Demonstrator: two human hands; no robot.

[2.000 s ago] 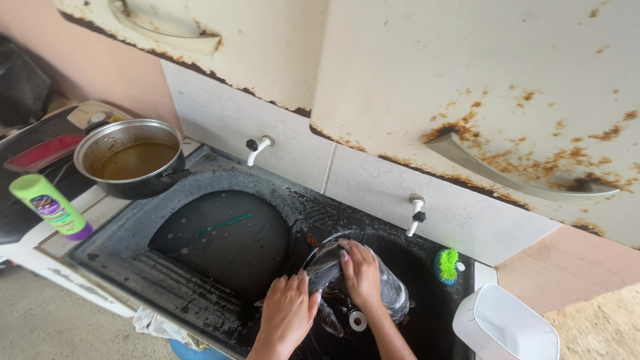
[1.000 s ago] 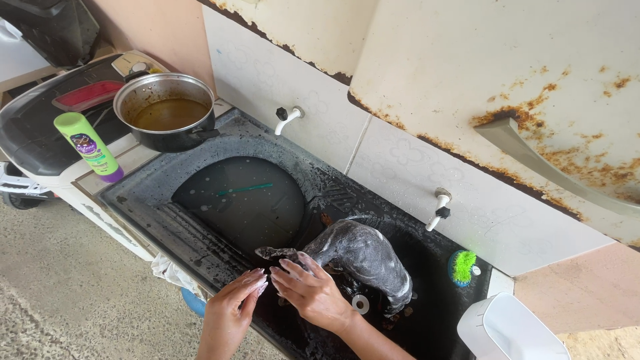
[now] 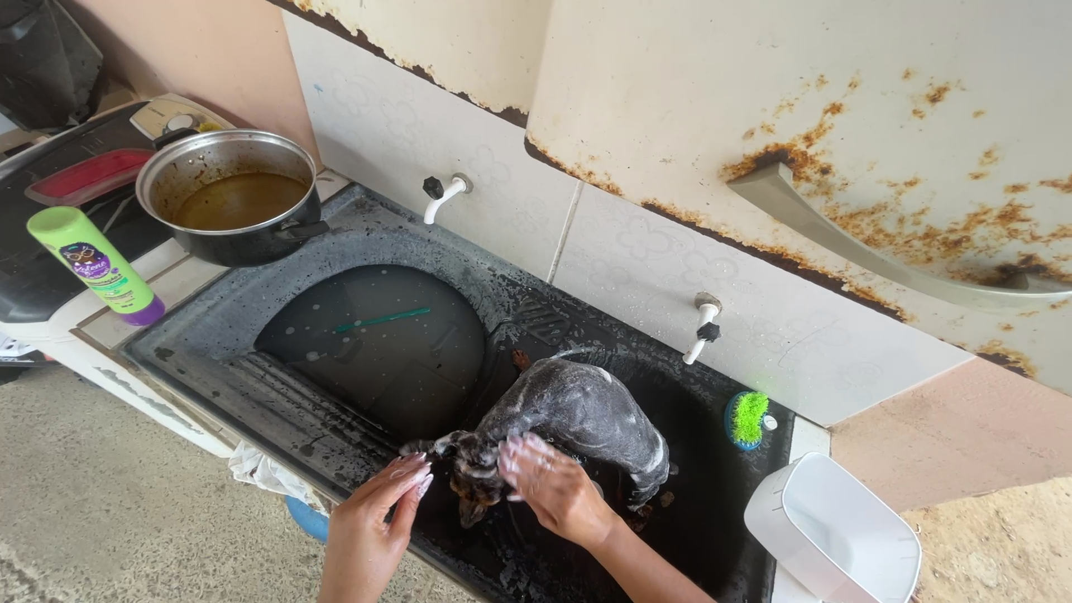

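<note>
A small dark dog (image 3: 578, 410), coated in soapy lather, stands in the right basin of a black double sink (image 3: 209, 306), its head lowered toward the front edge. My right hand (image 3: 553, 486) is slightly blurred beside the dog's neck and head, fingers spread; whether it touches the fur I cannot tell. My left hand (image 3: 381, 511) is by the sink's front rim, left of the dog's head, near an ear, with nothing held and lather on the fingertips. Dark water with a green stick-like object (image 3: 383, 320) in it fills the left basin.
Two white taps (image 3: 448, 198) (image 3: 703, 328) come out of the tiled wall. A metal pot (image 3: 230, 201) of brownish liquid and a green bottle (image 3: 96, 266) stand left. A green-bristled brush (image 3: 748, 419) and a white plastic container (image 3: 833, 532) are right. A rusty cabinet (image 3: 804, 151) overhangs the sink.
My hands were on the dog two seconds ago, then close together near its head; now they are farther apart. The dog's head shows now, lowered between them.
</note>
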